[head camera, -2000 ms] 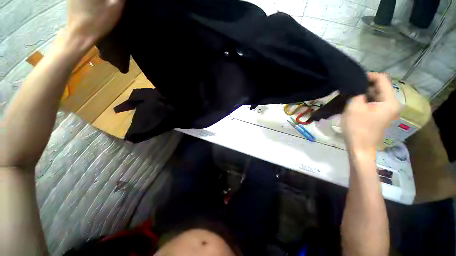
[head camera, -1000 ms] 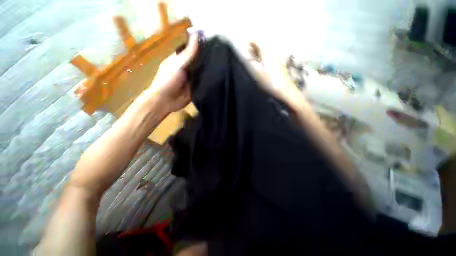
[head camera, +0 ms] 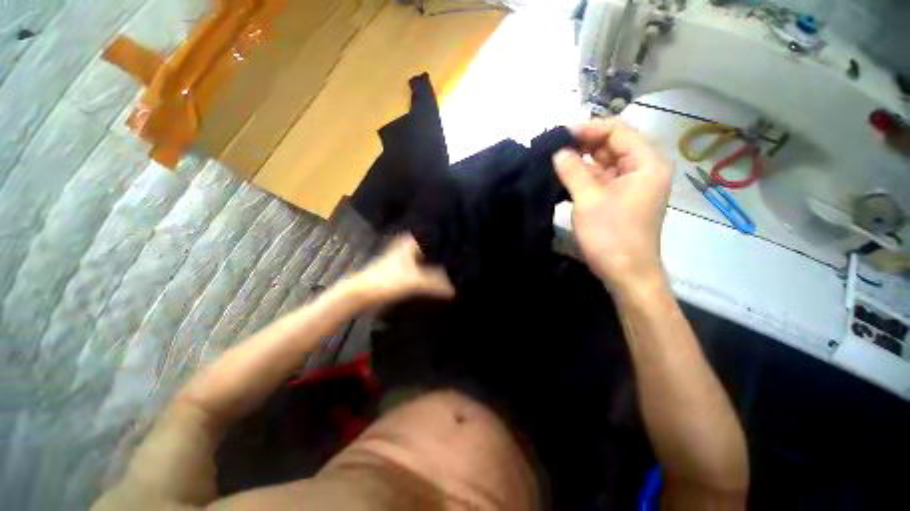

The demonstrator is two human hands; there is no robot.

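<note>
A black cloth garment [head camera: 499, 210] hangs bunched over my lap and the table edge, with a narrow strip of it lying over the cardboard. My right hand [head camera: 617, 190] pinches the cloth's upper right edge between thumb and fingers. My left hand [head camera: 404, 274] is at the garment's left side, blurred, with its fingers against or behind the cloth; its grip is hard to make out. The white sewing machine [head camera: 743, 75] stands right of the hands, with no cloth seen under its needle area [head camera: 611, 95].
Blue-handled snips [head camera: 726, 205] lie on the machine bed beside scissors with one yellow and one red loop [head camera: 739, 167]. Brown cardboard [head camera: 309, 120] with orange tape [head camera: 190, 85] lies at the left. Quilted covering [head camera: 110, 240] fills the far left.
The garment was spread up between both hands, then gathered, and is now lower and bunched near my lap. The view has shifted, showing the machine head clearly. My left hand has moved down.
</note>
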